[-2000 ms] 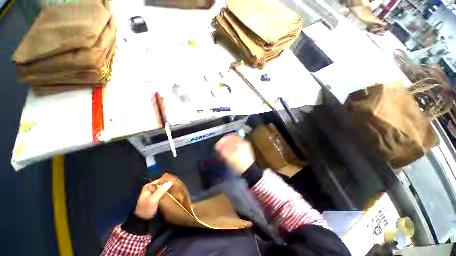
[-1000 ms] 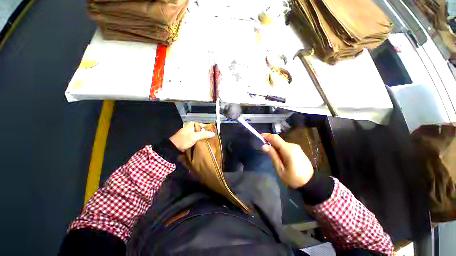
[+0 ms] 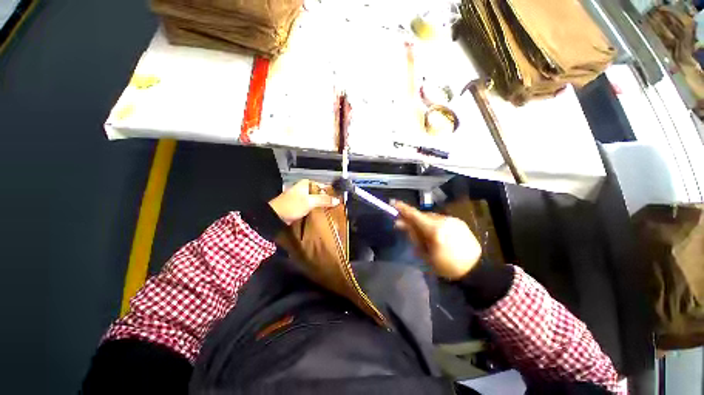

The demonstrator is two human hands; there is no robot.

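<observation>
A brown fabric panel (image 3: 316, 243) with a thin gold line along its edge hangs over my lap. My left hand (image 3: 302, 202) grips its upper end beside the silvery anvil bar (image 3: 345, 160), which juts from the table edge and has a dark red inner end. My right hand (image 3: 444, 243) is shut on a hammer (image 3: 376, 202) with a pale shaft. The dark hammer head is at the bar, just right of my left fingertips. Whether it touches the fabric I cannot tell. The hammer's grip is hidden in my right hand.
A wooden-handled hammer (image 3: 495, 131) and a dark-handled tool (image 3: 423, 150) lie on the white table (image 3: 185, 96). A yellow-gold ring (image 3: 441, 119) lies near them. Brown panel stacks stand left (image 3: 231, 27) and right (image 3: 540, 42). Red tape (image 3: 255, 100) crosses the left part. A brown bag (image 3: 670, 270) is far right.
Over the last second the hammer head has come down and left to the bar near my left fingers. Earlier, my left hand and the panel were away from the bar; now they are beside it.
</observation>
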